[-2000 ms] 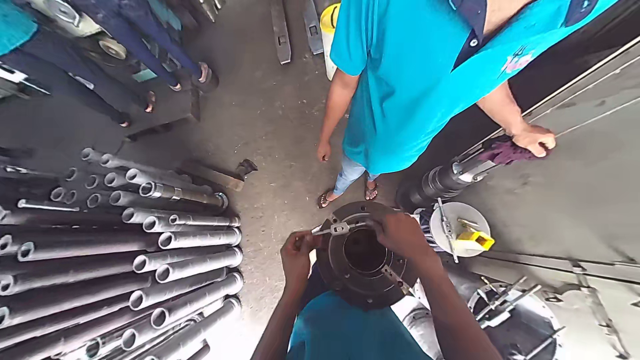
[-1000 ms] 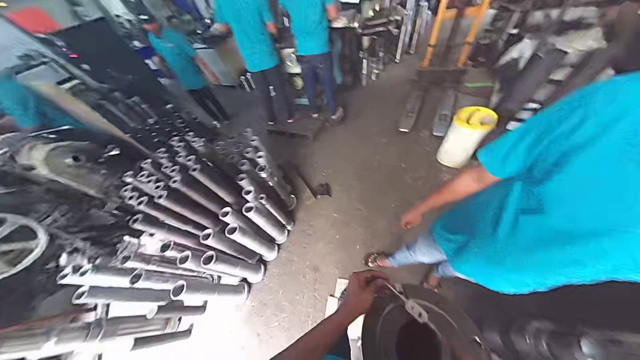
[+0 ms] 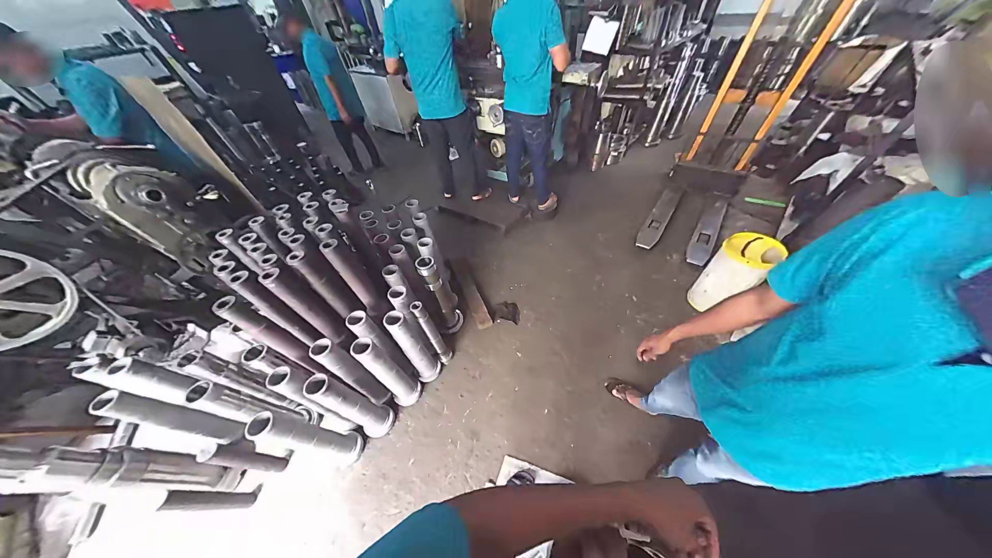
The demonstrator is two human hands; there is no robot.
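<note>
My left hand (image 3: 682, 519) is at the bottom edge, its forearm crossing from the teal sleeve at lower left. The fingers curl downward beside a partly visible metal part (image 3: 635, 535); whether they hold anything is hidden. My right hand is not in view. Several metal tubes (image 3: 333, 403) stand close together on the floor at the left, open ends up. Just beyond my hand, at the right, stands a co-worker in a teal shirt (image 3: 852, 349), one arm hanging down.
A white bucket with a yellow rim (image 3: 728, 271) stands near the co-worker. Behind it is a pallet truck (image 3: 709, 178) with orange bars. Other people (image 3: 434, 62) stand by machines at the back. A spoked wheel (image 3: 35, 298) and machinery are at far left. A flat metal bar (image 3: 473, 294) lies beside the tubes.
The view has swung up and left. The flanged metal cylinder, seen whole two seconds ago with both my hands at it, has dropped mostly out of view; my right hand has left the view.
</note>
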